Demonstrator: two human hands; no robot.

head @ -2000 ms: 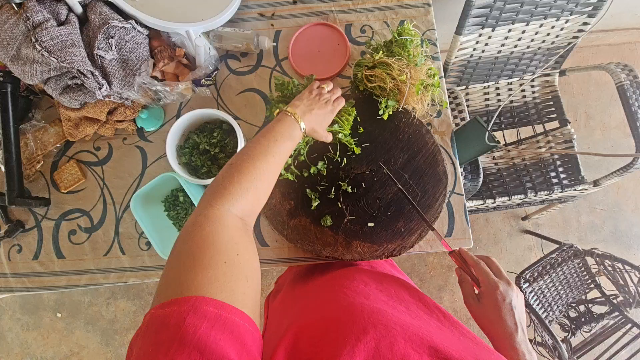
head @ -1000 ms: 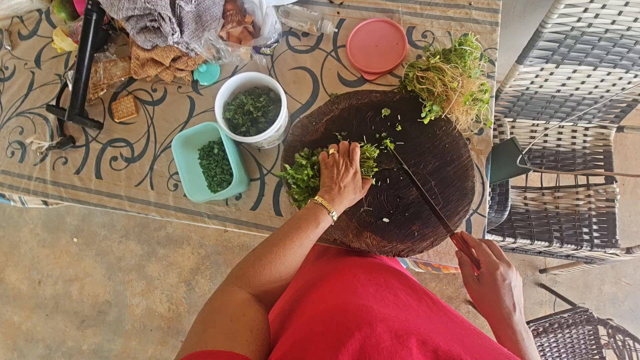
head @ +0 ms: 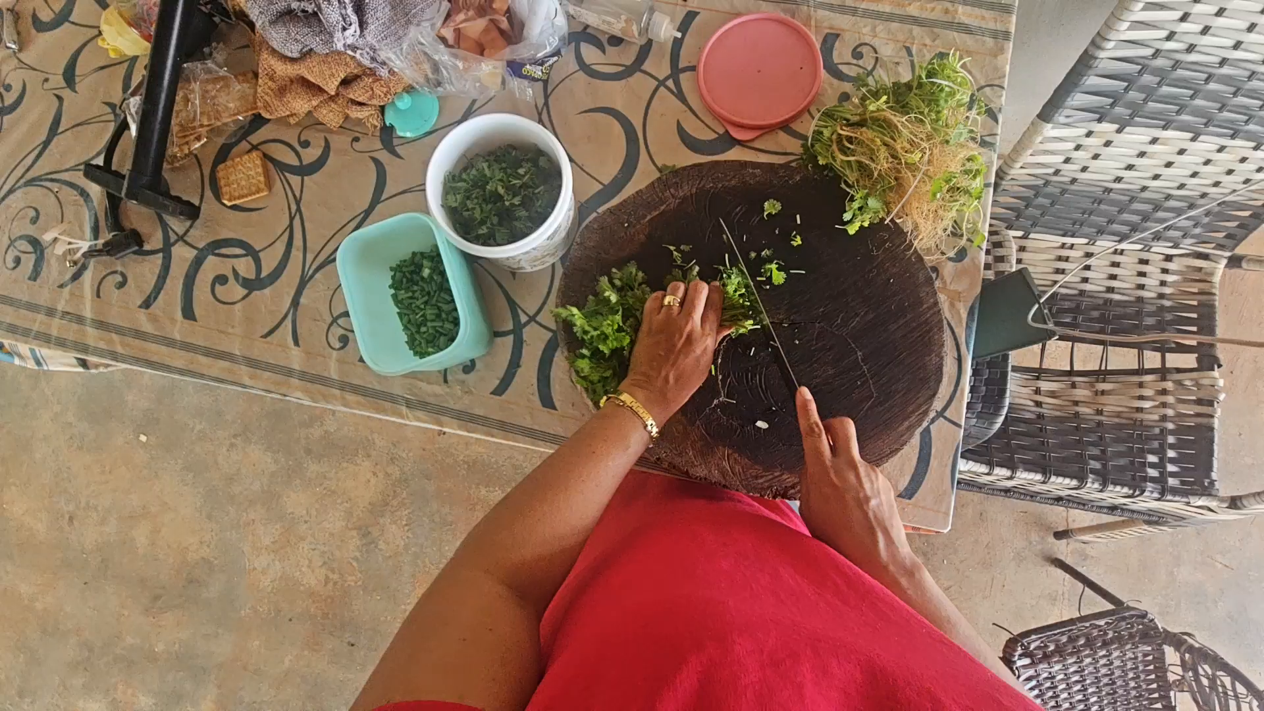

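My left hand [head: 677, 341] presses a bunch of leafy green herbs [head: 607, 331] onto a round dark wooden chopping block [head: 859, 326]; leaves stick out on both sides of it. My right hand [head: 844, 469] grips a knife [head: 758, 301], its handle hidden in the fingers. The blade lies right beside the cut end of the bunch, close to my left fingertips. Small green bits [head: 773, 273] are scattered on the block. A rooted herb bunch [head: 904, 153] lies at the block's far right edge. Left of the block are a white tub [head: 502, 193] of chopped leaves and a turquoise container [head: 370, 296] of chopped greens.
A pink lid [head: 759, 71] lies behind the block. At the back left are cloths [head: 326, 74], a plastic bag [head: 533, 35], a clear bottle [head: 622, 18], a cracker [head: 243, 178] and a black stand [head: 156, 109]. Woven chairs [head: 1116, 415] stand right of the table [head: 296, 380].
My left hand has come back from the far side of the block and now presses the herbs down. The knife has moved left, up to the bunch.
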